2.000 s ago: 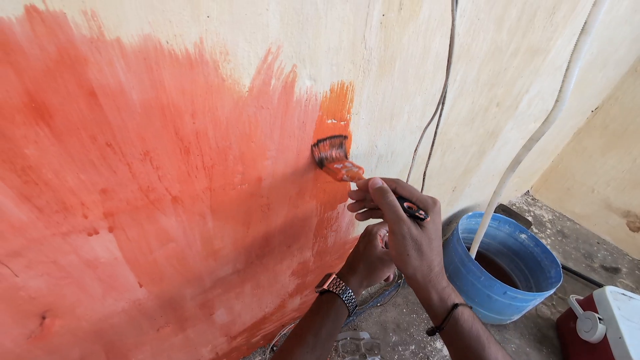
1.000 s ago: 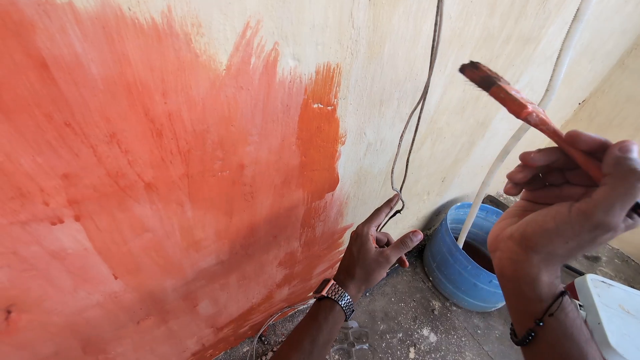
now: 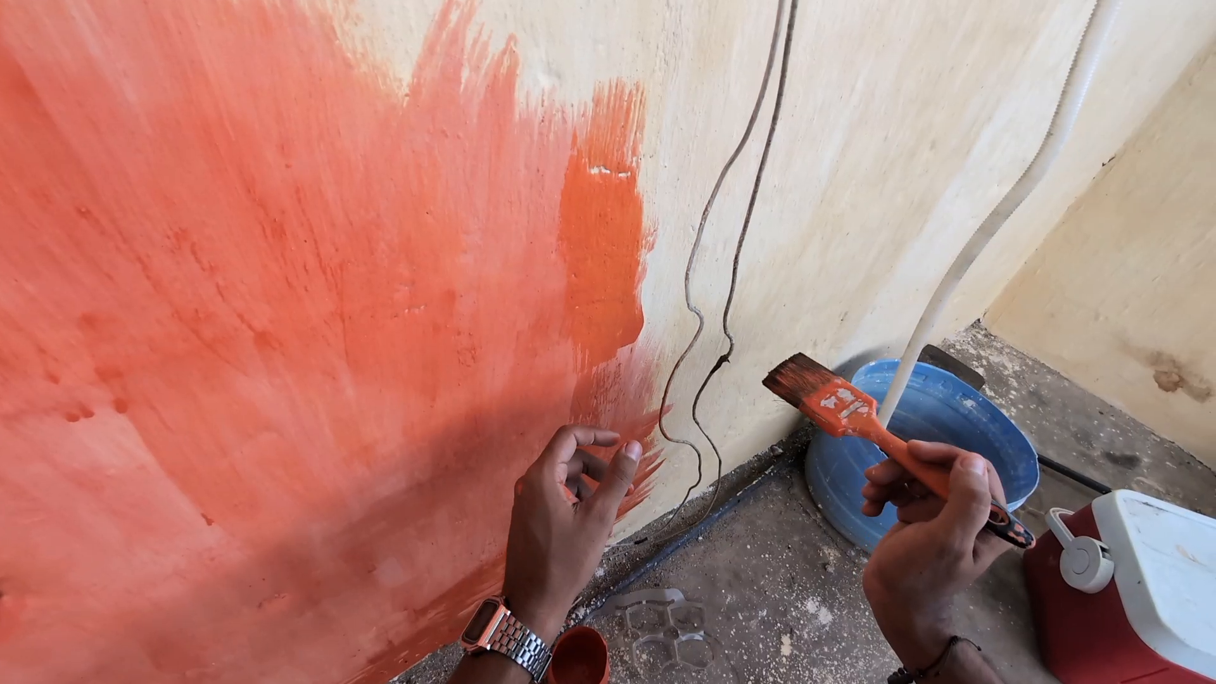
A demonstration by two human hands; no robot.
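Observation:
My right hand (image 3: 936,541) grips a flat paintbrush (image 3: 841,404) by its handle, in front of the blue tub. Orange paint coats its ferrule, and the dark bristles point up and left, off the wall. My left hand (image 3: 570,503), with a metal-band watch on the wrist, is raised by the lower wall with fingers curled apart, holding nothing. The wall bears orange paint (image 3: 380,285) on the left and bare cream plaster (image 3: 855,190) on the right. A brighter wet-looking orange patch (image 3: 603,256) lies at the paint's right edge. Two thin wires (image 3: 698,323) hang just right of it.
A blue plastic tub (image 3: 1021,456) stands by the wall with a white ribbed hose (image 3: 997,214) running into it. A red cooler with a white lid (image 3: 1159,570) is at the lower right. On the speckled floor are a clear plastic holder (image 3: 665,622) and a red cup (image 3: 578,655).
Two seconds ago the brush was against the wall at the orange edge; now it is off it at the right. My left hand, by the wires one second ago, is now left of them.

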